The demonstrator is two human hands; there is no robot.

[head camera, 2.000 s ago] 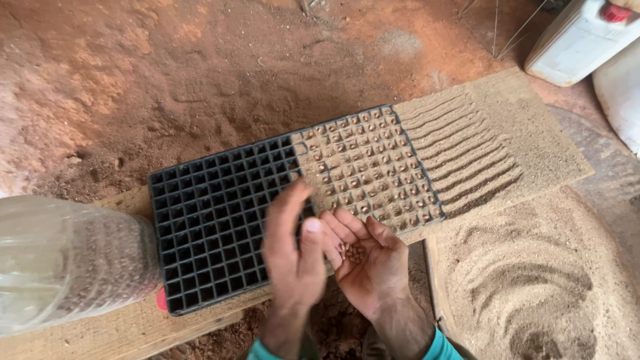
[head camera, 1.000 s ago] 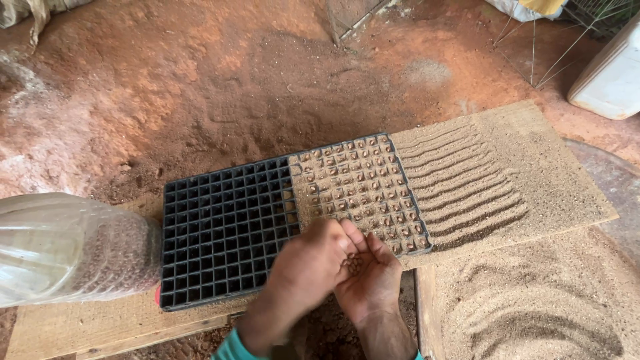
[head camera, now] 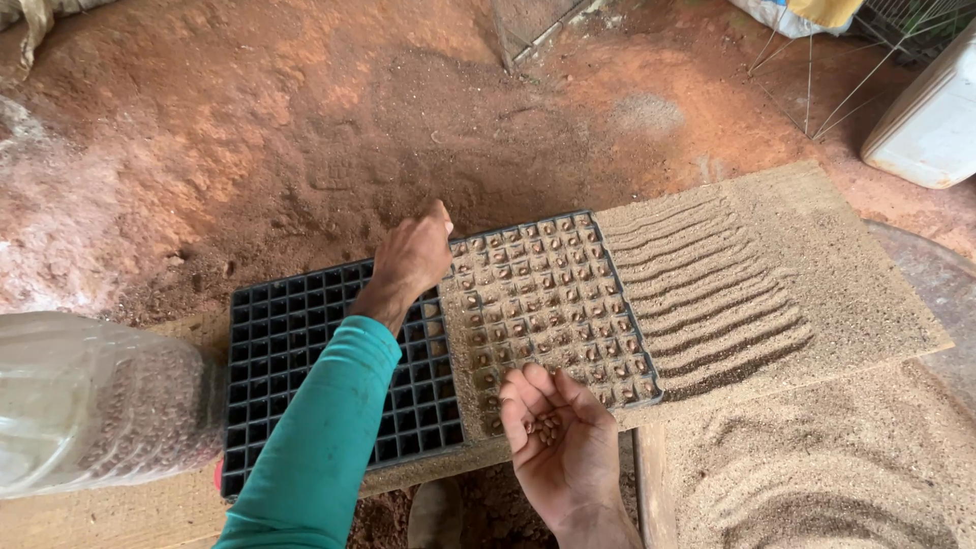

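Observation:
A black plastic seedling tray (head camera: 408, 415) lies across a wooden board. Its left part has unfilled cells; its right part holds pale granular growing medium (head camera: 488, 278) with a brown seed in many cells. My left hand (head camera: 415, 248), back upward in a teal sleeve, is over the tray's far edge where the two parts meet. Its fingers are bunched, and their tips are too hidden to tell whether a seed is between them. Palm up at the tray's near edge, my right hand (head camera: 568, 457) is cupped around several brown seeds (head camera: 545, 428).
A clear plastic bottle (head camera: 99, 412) of seeds lies at left on the wooden board (head camera: 114, 507). Ridged granular medium (head camera: 709, 297) covers the board's right end, with more medium (head camera: 823, 457) below it. A white jug (head camera: 926, 114) and thin wires stand at upper right on reddish ground.
My left hand has moved away from my cupped right hand to the tray's far edge. My right hand still holds seeds.

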